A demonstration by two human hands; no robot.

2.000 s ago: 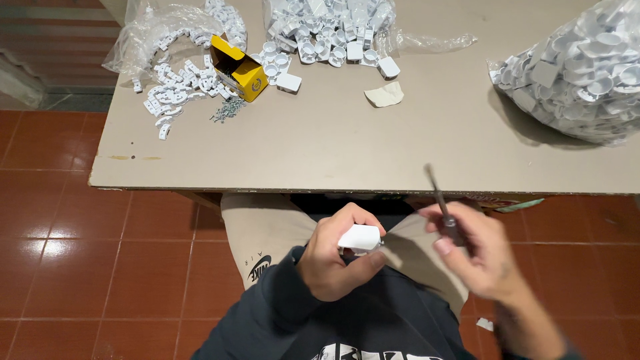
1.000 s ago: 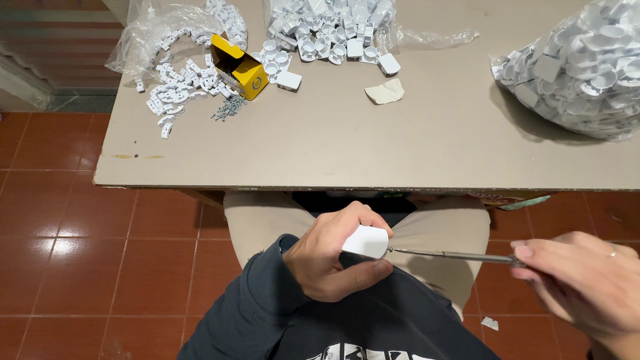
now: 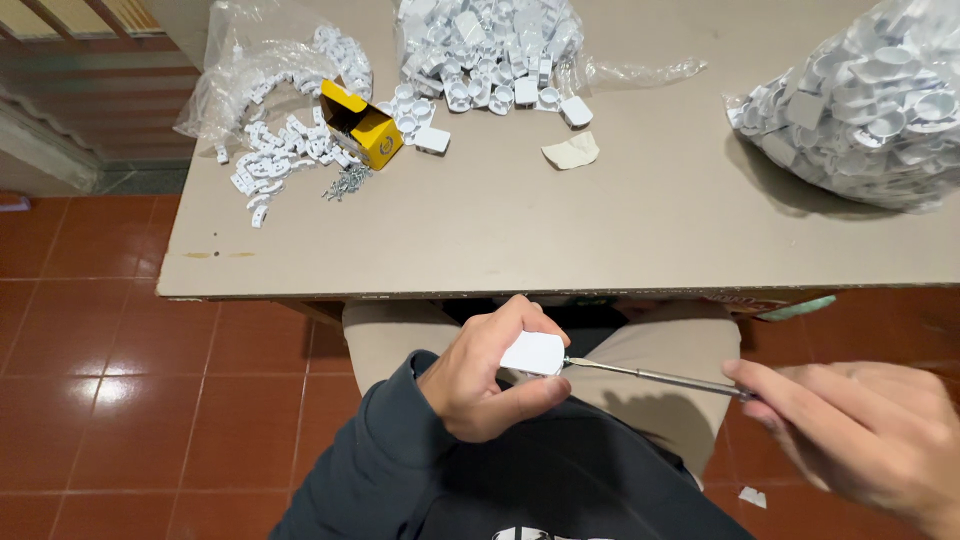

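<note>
Over my lap, my left hand (image 3: 495,375) grips a white plastic part (image 3: 534,352) between thumb and fingers, its flat rounded face up. A small metal screw (image 3: 567,361) sticks out from the part's right end. At the right, my right hand (image 3: 855,427) is closed around a screwdriver; its handle is mostly hidden in the fingers. The flat-tipped metal shaft (image 3: 652,375) points left, and its tip meets the screw head.
On the table (image 3: 480,232) lie an open yellow box (image 3: 375,139), loose screws (image 3: 346,182), small white curved pieces (image 3: 262,169), a heap of white plastic parts (image 3: 491,56) and a torn paper scrap (image 3: 571,151). A full plastic bag (image 3: 855,120) stands at the right.
Two seconds ago the screwdriver pointed upward, apart from the white part; one second ago its shaft lay level at the part's right end. It remains there, with my right hand now slightly lower.
</note>
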